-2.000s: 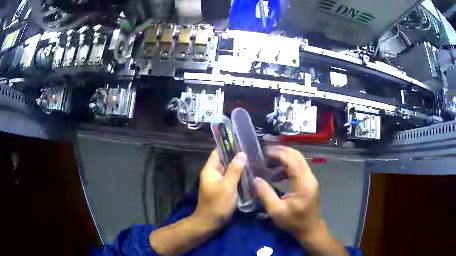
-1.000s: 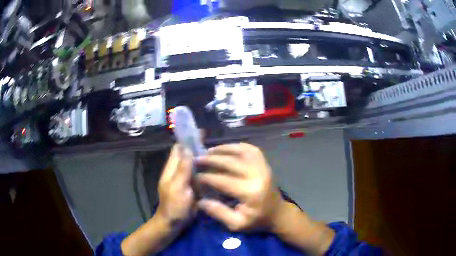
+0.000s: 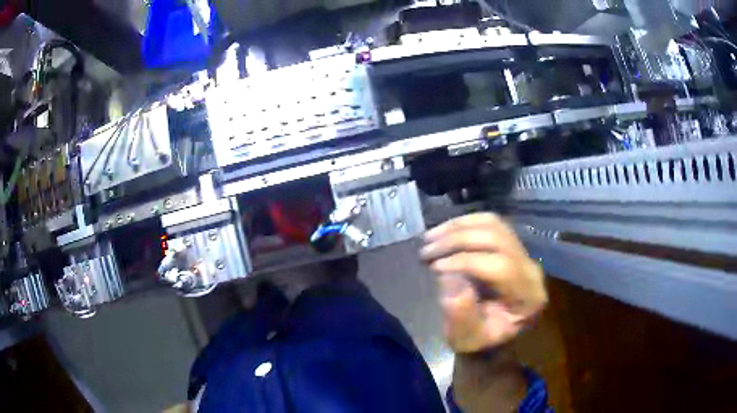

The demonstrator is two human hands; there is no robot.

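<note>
My right hand is raised at the right of centre, in front of the machine's front edge. It is blurred, its fingers are curled, and I cannot tell whether it holds anything. My left hand is not in view; a small skin-coloured patch shows at the bottom edge, left of my clothing. The clear case does not show. Nearest my right hand is a silver cylinder unit with a blue fitting. A silver fixture plate with rows of small nests lies on the rail.
The conveyor rail runs across the machine behind several cylinder units, one of them at left. A slotted duct is at right. A blue bin is at the top left. A red piece shows below the rail.
The view has turned to the right. My hands have separated: the right is raised alone at the right, the left has left the picture. The clear case is no longer visible.
</note>
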